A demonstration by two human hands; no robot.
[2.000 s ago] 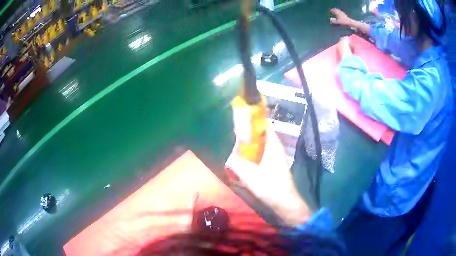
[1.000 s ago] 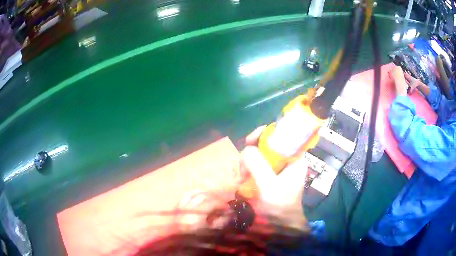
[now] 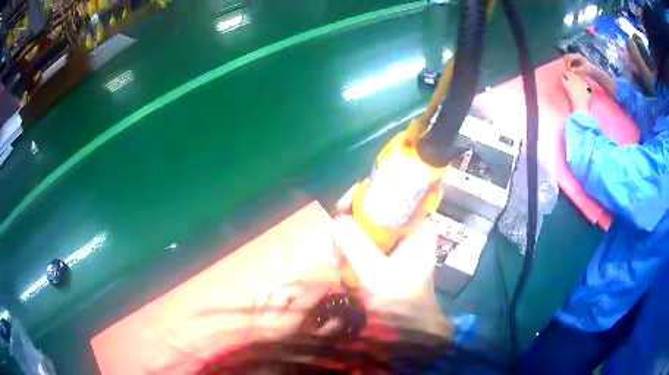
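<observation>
The yellow electric screwdriver (image 3: 392,190) is tilted, its lower end toward a round black unit (image 3: 341,311) at the right part of the red-pink mat (image 3: 220,271). My right hand (image 3: 400,275) is closed around the screwdriver's body. The tool's tip is hidden, so contact with the unit cannot be told. Dark blurred hair covers the bottom of the view and part of the unit. My left hand cannot be made out.
A white-grey screw box (image 3: 477,190) stands right of the tool, with a clear plastic bag (image 3: 532,198) beside it. A black cable (image 3: 532,146) hangs there. A person in a blue smock (image 3: 623,183) works at right. Black units (image 3: 57,272) lie on the green surface.
Since two seconds ago, my right hand has brought the screwdriver from upright beside the screw box to tilted over the black unit. Over the last second the view has shifted slightly.
</observation>
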